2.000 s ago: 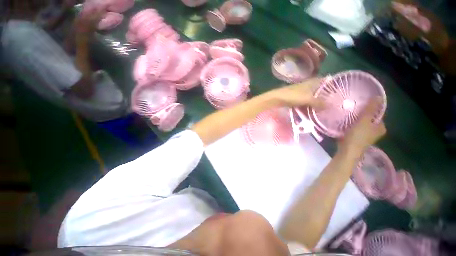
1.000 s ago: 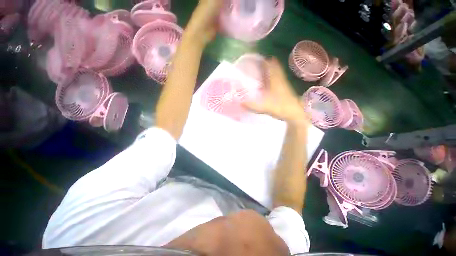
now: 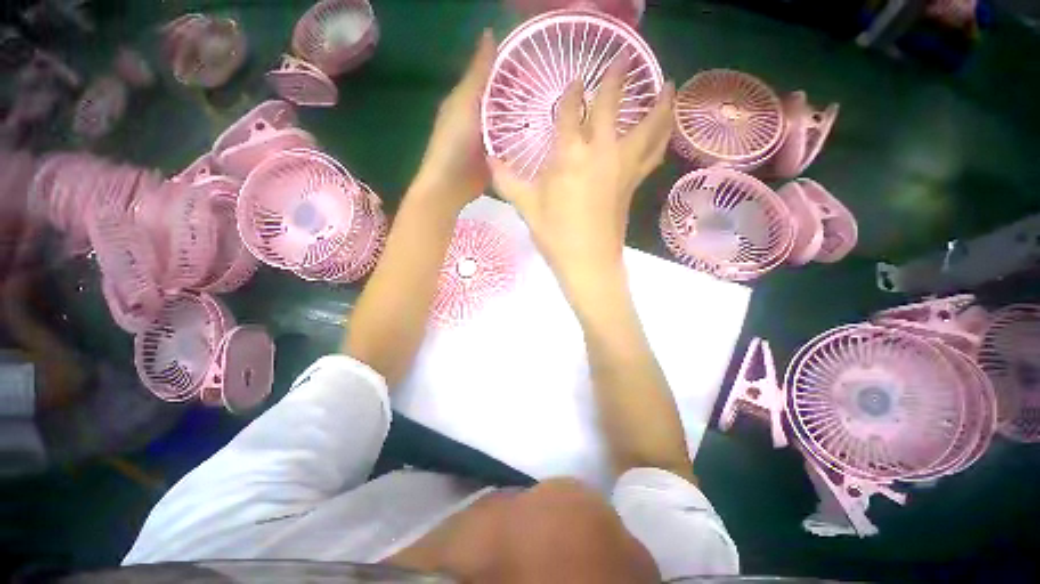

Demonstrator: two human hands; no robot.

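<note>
A round pink clip fan head [image 3: 530,80] with its ribbed front grille facing up is held beyond the far edge of the white sheet [image 3: 513,388]. My left hand [image 3: 463,128] grips its left rim. My right hand [image 3: 579,171] lies over its front with fingers spread, the fingertips on the ribs near the centre and the right rim. More pink shows behind its far rim; whether it is this fan's clip is unclear. A loose pink front grille [image 3: 466,269] lies flat on the sheet's far left part, partly beside my right forearm.
Grouped pink clip fans [image 3: 306,211] lie at the left, next to a blurred row of ribbed rounds [image 3: 108,217]. Two clip fans [image 3: 726,217] lie right of the sheet. Stacked fans [image 3: 872,399] are at the lower right, below a grey bar [image 3: 981,260].
My right hand has moved from over the sheet up onto the front of the fan head my left hand holds. The camera view has shifted, showing more of the left side.
</note>
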